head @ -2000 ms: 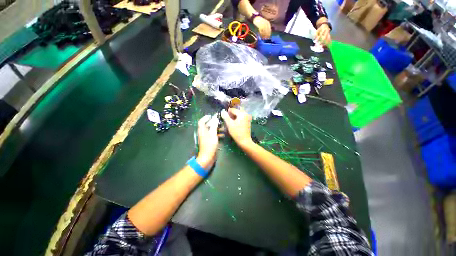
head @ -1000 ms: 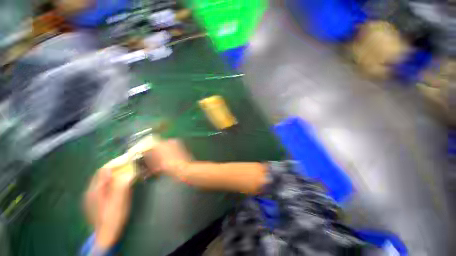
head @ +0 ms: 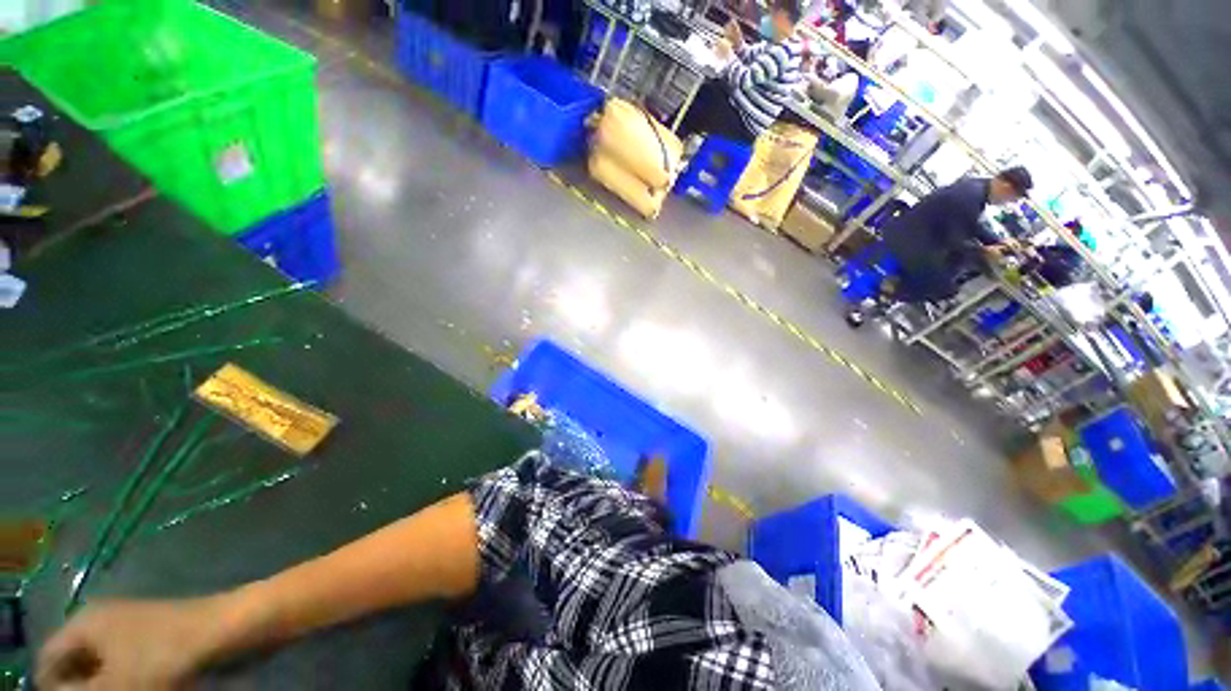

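Note:
My right hand [head: 128,648] is at the lower left of the view, low over the dark green bench mat [head: 392,473], cut close to the picture's edge. Its fingers curl at the left edge, and I cannot tell whether they hold anything. A small dark part [head: 11,624] shows just above it at the edge. My left hand is out of the picture. Thin green strips [head: 149,466] lie scattered on the mat. A flat yellow block [head: 265,409] lies near the mat's right edge.
A green crate [head: 243,135] stands on a blue one beyond the bench's far edge. A blue bin [head: 608,419] is on the floor close right of the bench. Another holds papers and plastic [head: 965,594]. Two persons work at benches across the aisle.
The view has swung far to the right. My left hand, the clear bag and most of the bench have left the picture; the aisle and floor bins have come in.

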